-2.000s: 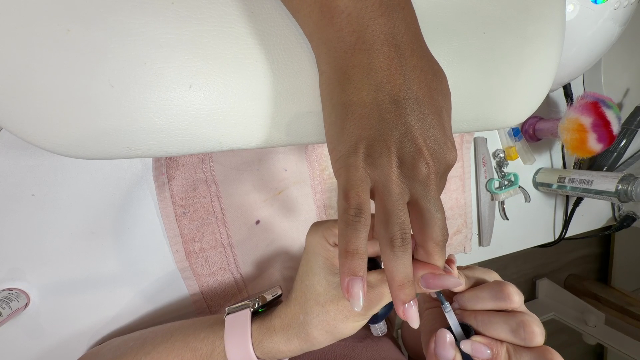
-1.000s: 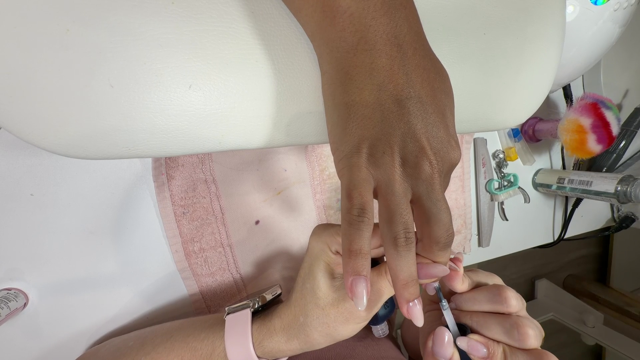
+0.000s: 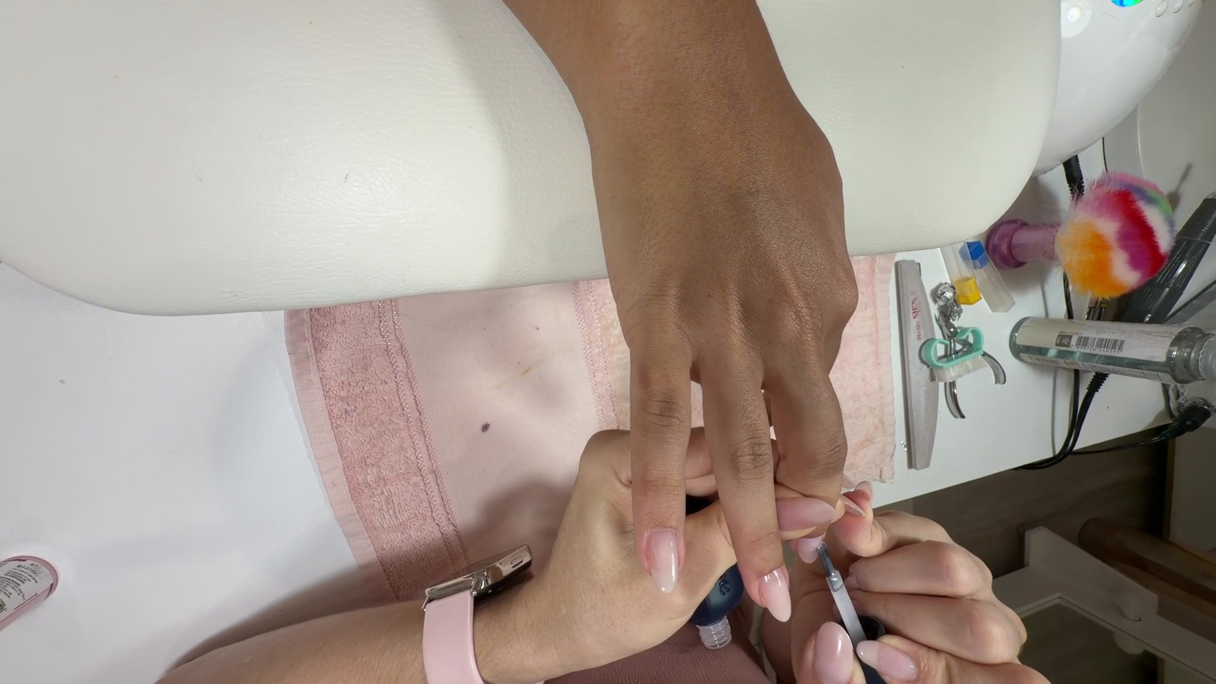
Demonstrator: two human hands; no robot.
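Note:
Another person's hand (image 3: 722,218) reaches down from the top, palm down, with long glossy pale-pink nails. My left hand (image 3: 608,560), with a pink-strapped watch (image 3: 451,627) on its wrist, is under that hand and grips one of its fingers. A dark bottle (image 3: 720,598), with a clear ribbed end, shows partly behind my left hand. My right hand (image 3: 926,589) holds a nail-polish brush (image 3: 844,594) by its dark cap. The brush tip is at the nail (image 3: 807,548) of the gripped finger; exact contact is hard to tell.
A white padded armrest (image 3: 380,152) lies across the top, over a pink towel (image 3: 366,427). At right are a nail file (image 3: 917,370), metal nippers (image 3: 953,399), a small teal-handled brush (image 3: 953,351), a clear bottle (image 3: 1102,347), a fluffy multicoloured brush (image 3: 1113,235) and black cables (image 3: 1078,418).
The polish brush in my right hand has shifted slightly up and left since two seconds ago. My left hand has kept its grip on the finger.

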